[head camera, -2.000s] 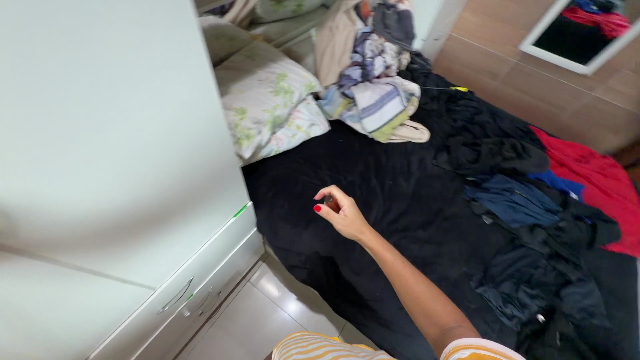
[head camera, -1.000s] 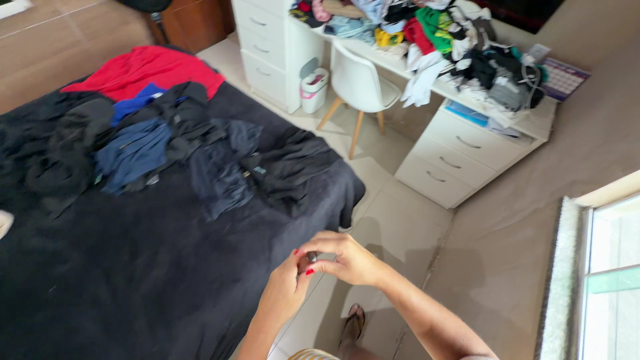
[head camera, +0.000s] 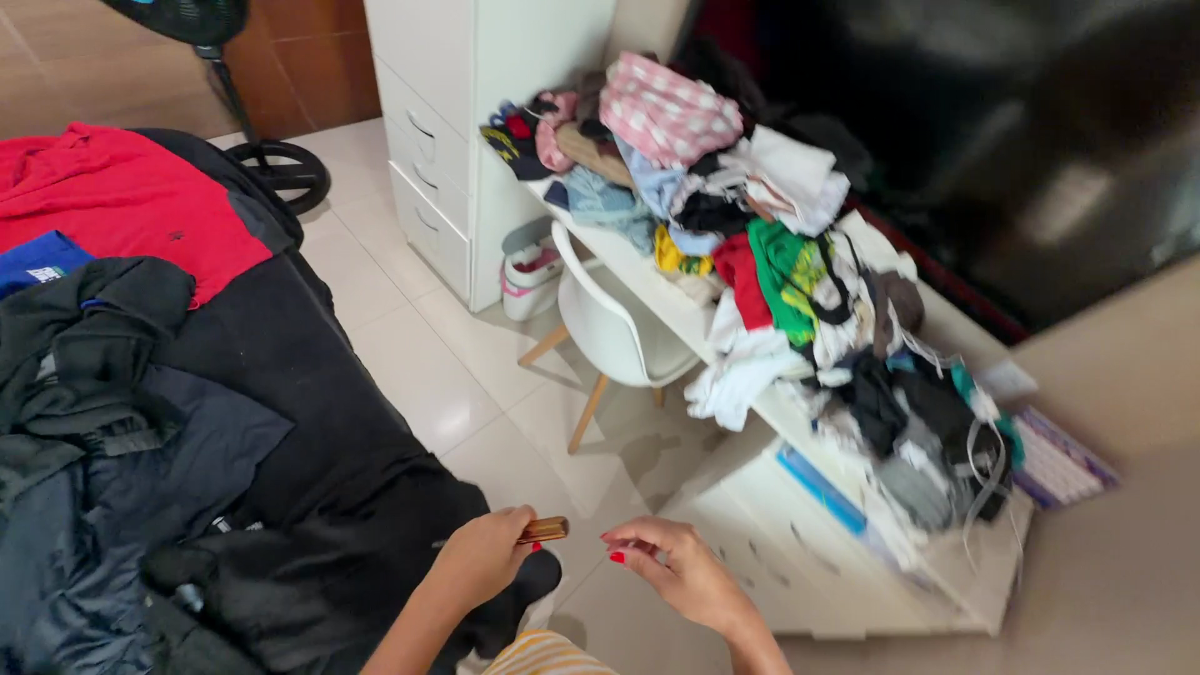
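Observation:
My left hand (head camera: 487, 553) is closed around a small brown, shiny cylindrical object (head camera: 546, 530), whose end sticks out towards the right. What the object is, I cannot tell. Just right of it, my right hand (head camera: 680, 567) is apart from the left, its fingers curled loosely with a gap between thumb and fingertips; nothing shows between them. Both hands are above the floor beside the bed, near a black garment (head camera: 328, 562) at the bed's edge.
A red shirt (head camera: 131, 206) and dark clothes lie on the bed at left. A white chair (head camera: 609, 319) stands at a white desk (head camera: 675, 314) heaped with clothes. White drawers (head camera: 427, 178), a fan's round base (head camera: 281, 176) and a large black screen (head camera: 984, 122) are beyond.
The view has swung right from the bed and wardrobe to the desk. My hands, close together around the small object one second ago, are now apart, with the object in the left.

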